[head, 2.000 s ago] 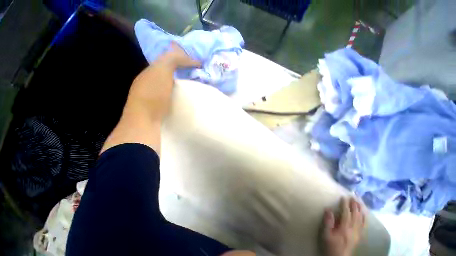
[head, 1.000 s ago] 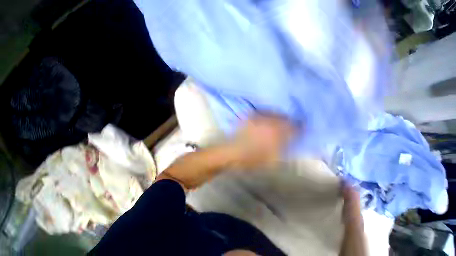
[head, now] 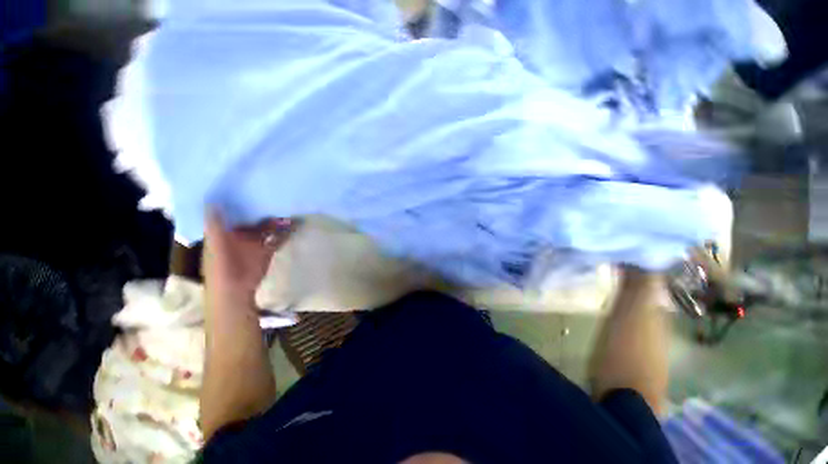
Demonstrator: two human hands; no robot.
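Note:
A light blue garment with a white scalloped edge at its left is spread over the pale pressing board. It is wrinkled and partly blurred. My left hand is at the garment's near left edge, with the cloth between its fingers. My right hand is at the near right edge; its fingers are hidden under the cloth and blurred, so its hold cannot be told. The steam iron, with a small red light, is just right of my right hand.
A crumpled blue pile lies at the far right side of the board. A cream cloth with red flowers is at the lower left. Blue folded cloth shows at the lower right. A dark area fills the left side.
The blue garment has come down from the raised, blurred position onto the board. My hands have moved apart to its near edge. The view has turned, and the iron now shows at the right.

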